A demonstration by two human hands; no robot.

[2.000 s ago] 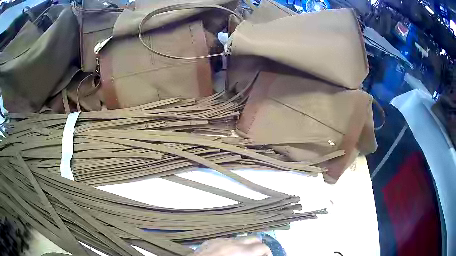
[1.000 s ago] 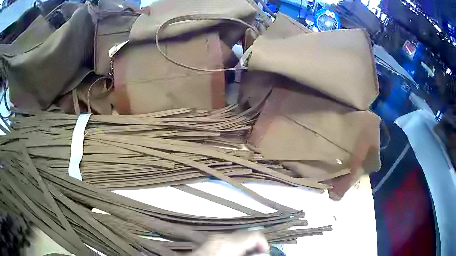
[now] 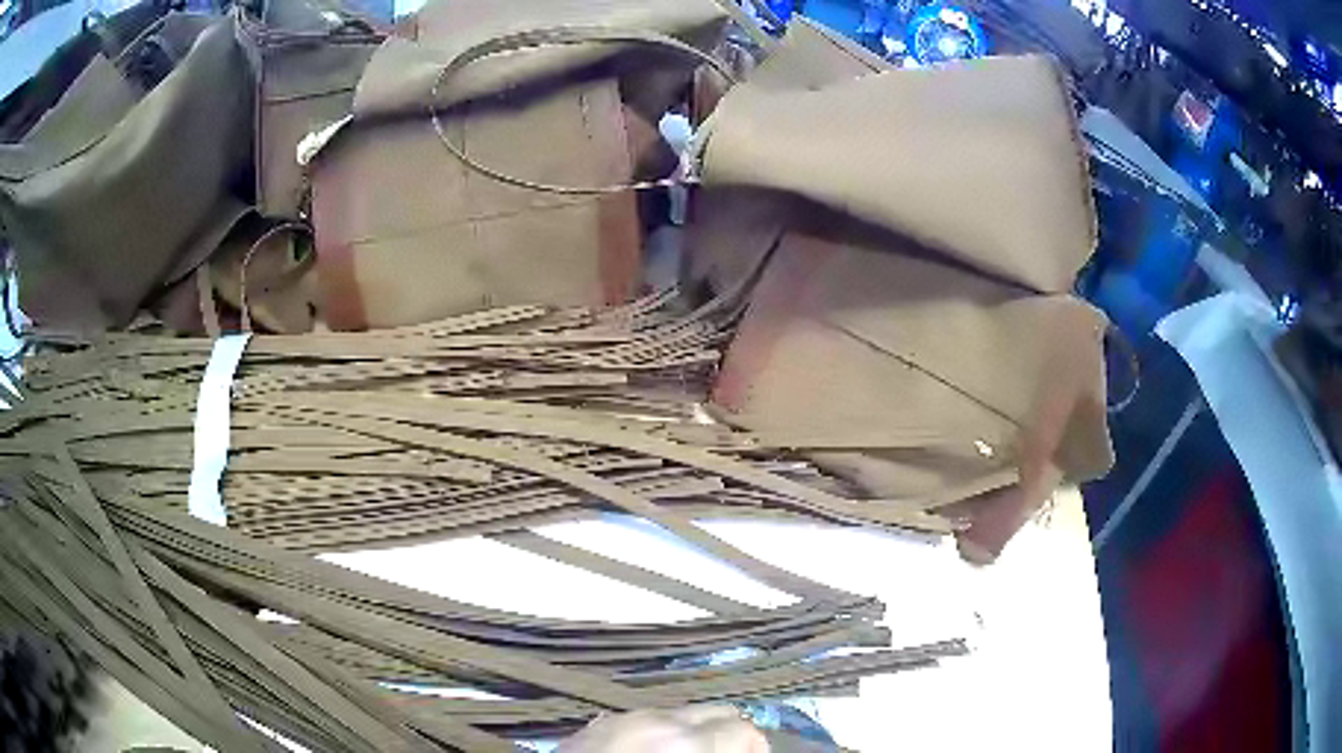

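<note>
Many loose brown straps [image 3: 589, 641] fan out from the lower left across the white sheet [image 3: 1016, 662]. Behind them lies a strap bundle [image 3: 368, 486] with a white band [image 3: 215, 427] crosswise around its left part. One hand [image 3: 670, 731] shows at the bottom edge, right against the near side of the loose straps. It is blurred and cut off, and I cannot tell which hand it is or whether it holds anything. A shiny grey-blue thing [image 3: 795, 724], unclear, lies just right of it. No other hand can be made out.
Brown handbag bodies [image 3: 478, 221] are heaped behind the straps, and one [image 3: 913, 361] rests at the right near the table edge. A thin bag handle [image 3: 442, 118] loops up. Another white-covered table [image 3: 1258, 427] with red beneath is at the right. A dark fuzzy shape [image 3: 37, 699] is at the lower left.
The camera view has shifted slightly. The hand reached farther up over the strap ends one second ago and now sits lower, mostly out of the picture. The loose straps have shifted slightly.
</note>
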